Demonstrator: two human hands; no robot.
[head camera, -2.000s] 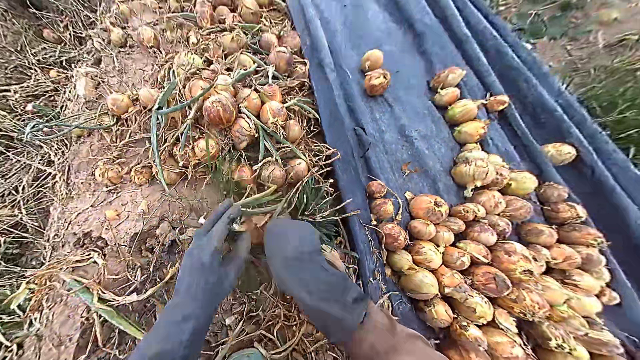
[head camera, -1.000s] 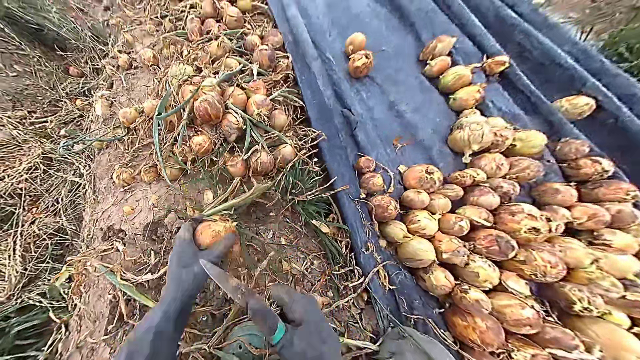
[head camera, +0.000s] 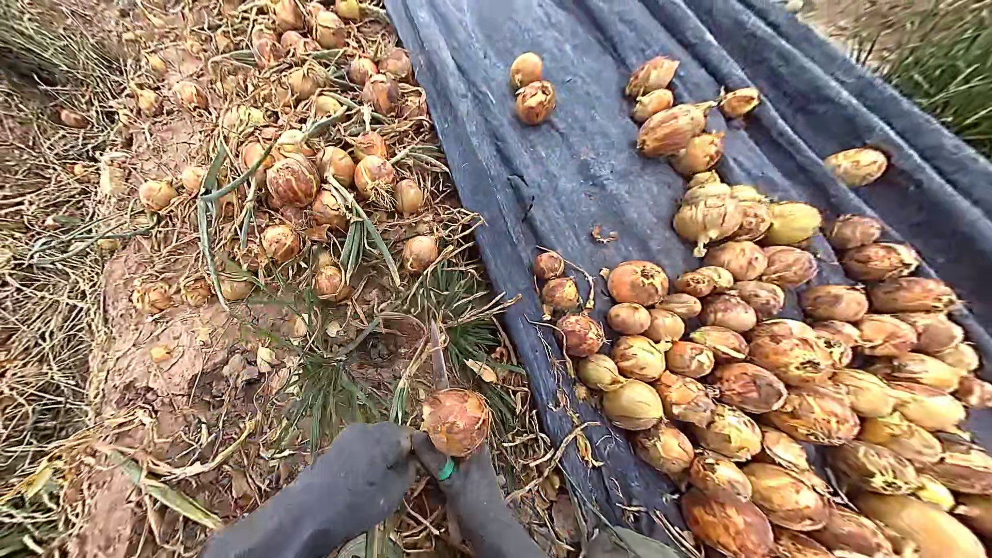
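At the lower middle my two gloved hands meet. My left hand (head camera: 368, 469), in a dark grey glove, has its fingertips against the underside of an onion (head camera: 456, 422) and its trailing stem. My right hand (head camera: 473, 484), gloved alike, is under the same onion, around a handle of which a green band (head camera: 446, 468) shows. A narrow blade (head camera: 439, 355) points up from behind the onion. Which hand bears the onion's weight is hard to tell. Onions with dry tops (head camera: 293, 180) lie on the soil up and to the left.
A dark blue fabric sheet (head camera: 573, 182) runs along the right side, with many trimmed onions (head camera: 790, 356) piled on its lower part and several farther up. Dry stalks (head camera: 46, 310) cover the ground at left. Green grass (head camera: 949, 77) grows at the far right.
A second ago my hands were apart, the left around an onion and the right with the knife. They are now together, farther right, at an onion.
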